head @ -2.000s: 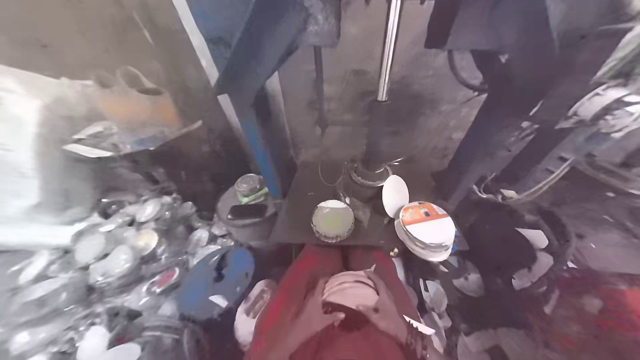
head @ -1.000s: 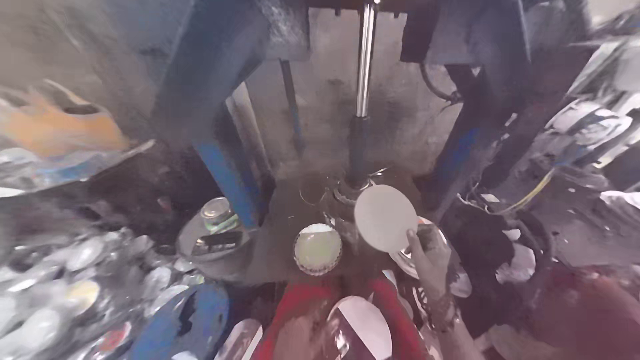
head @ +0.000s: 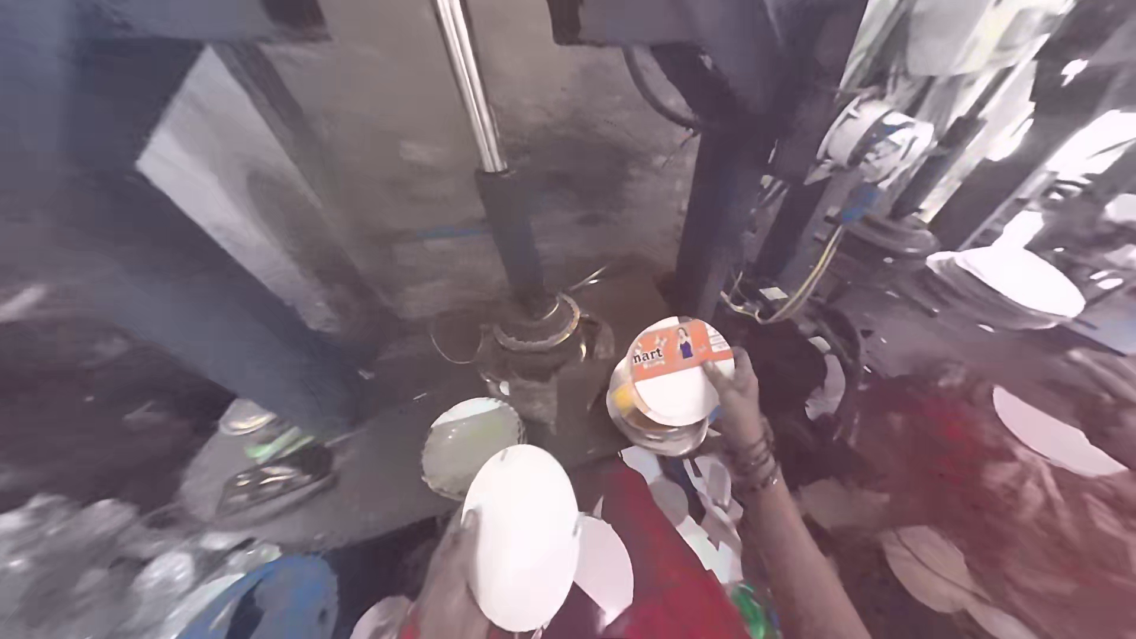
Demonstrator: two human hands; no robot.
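My right hand (head: 738, 399) grips the right edge of a round disc with an orange printed band (head: 679, 368), just above a stack of round pieces (head: 661, 437) at the table's right edge. In my left hand (head: 454, 568) is a white oval-looking disc (head: 524, 537), held tilted above my lap; another pale disc (head: 605, 568) shows behind it. A round plate with a ridged rim (head: 472, 448) lies on the dark table, up and left of the white disc. Behind it, a round metal die (head: 537, 337) sits under the press's rod.
A blue press frame (head: 719, 204) stands on both sides, its polished rod (head: 470, 84) in the middle. At left, a round stand (head: 209, 484) holds a phone-like dark object (head: 275, 479). Shiny round pieces (head: 71, 568) are heaped beyond it. Red cloth and pale discs lie at right.
My right hand held a plain white disc up one second ago; now it holds a printed one over the stack. A white disc has risen with my left hand. The view has shifted.
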